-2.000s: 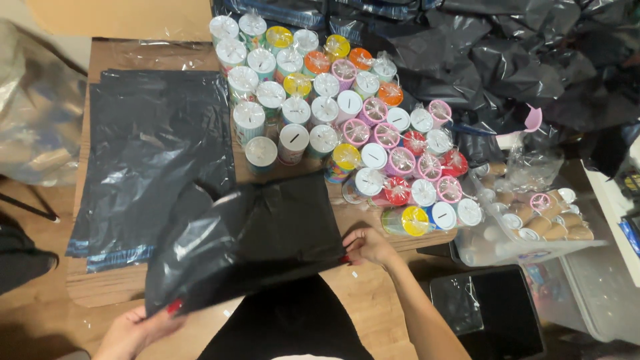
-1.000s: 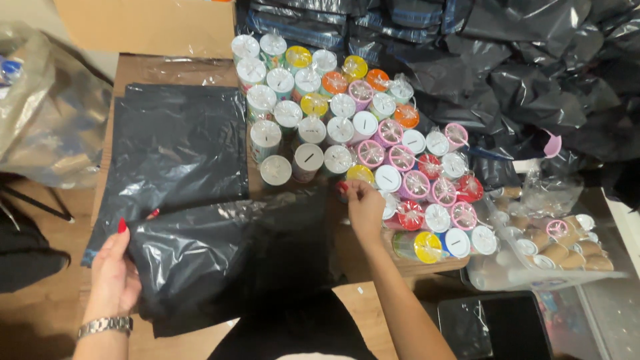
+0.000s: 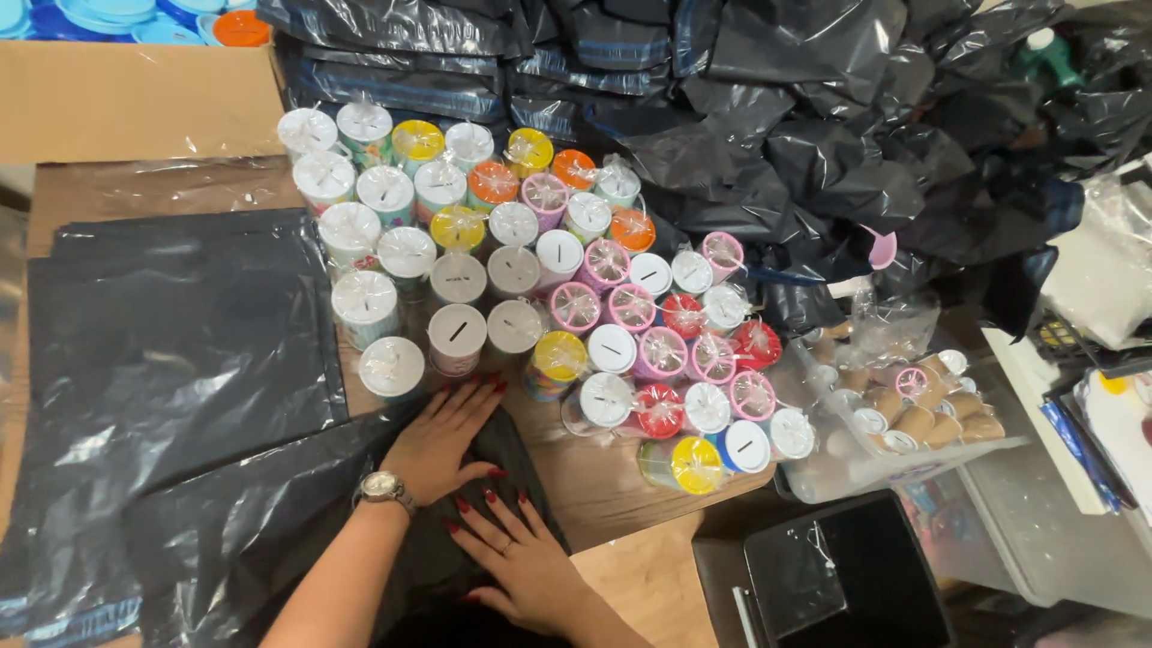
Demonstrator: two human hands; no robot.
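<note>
My left hand point(image 3: 443, 438), with a watch at the wrist, lies flat with fingers apart on a black plastic mailing bag point(image 3: 270, 513) at the table's front edge. Just to its lower right, my right hand point(image 3: 520, 551) rests on the same bag, fingers spread. A stack of black plastic bags point(image 3: 180, 342) lies to the left, partly under this bag. Beyond my hands stand rows of plastic-wrapped cylindrical tins point(image 3: 457, 331), with white, yellow, orange, red and pink lids, several of them slotted.
Piled black bags point(image 3: 810, 135) fill the back. A cardboard box point(image 3: 135, 94) with blue and orange lids is at the back left. On the right, a clear plastic bin point(image 3: 832, 468) holds cardboard tubes. A black bin point(image 3: 846, 576) stands below the wooden table point(image 3: 594, 486).
My left hand has moved right from the bag's left side, and my right hand has come down from beside the tins. Both now lie on the bag.
</note>
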